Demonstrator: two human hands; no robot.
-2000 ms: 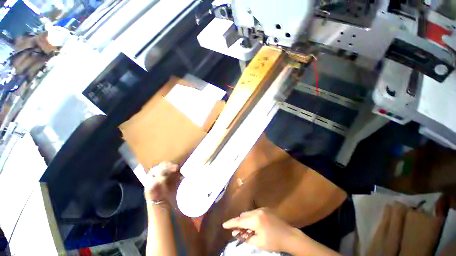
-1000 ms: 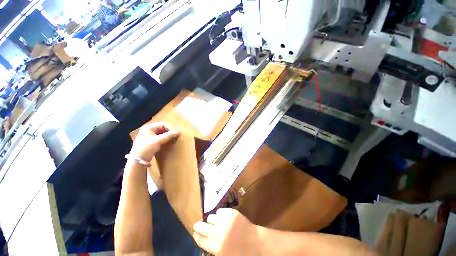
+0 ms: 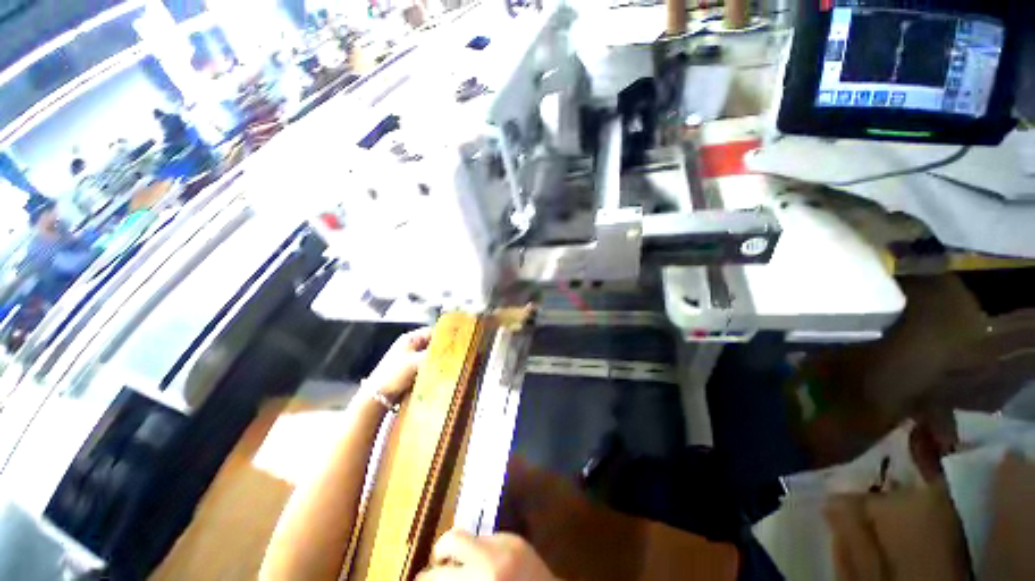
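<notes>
The yellow-amber template [image 3: 437,414] lies lengthwise on the machine's narrow arm, its far end under the sewing head [image 3: 420,216]. A long pale strip [image 3: 491,437] runs along its right side. My left hand [image 3: 403,363] is at the template's left edge near the far end, fingers partly hidden behind it. My right hand [image 3: 488,556] is at the near end of the template and pale strip, cut off by the bottom edge; its grip is unclear. A tan-brown panel [image 3: 613,533] hangs to the right below the arm.
More tan-brown material [image 3: 221,511] with a white sheet [image 3: 297,445] lies at left. A grey metal bar [image 3: 704,238] is right of the head. A touchscreen [image 3: 908,62] stands at upper right. Brown and white pieces [image 3: 897,528] are piled at lower right.
The view has turned up and right, bringing the touchscreen in. My left hand has moved from the lifted panel to the template's far left side. The template now reaches nearer to me along the arm.
</notes>
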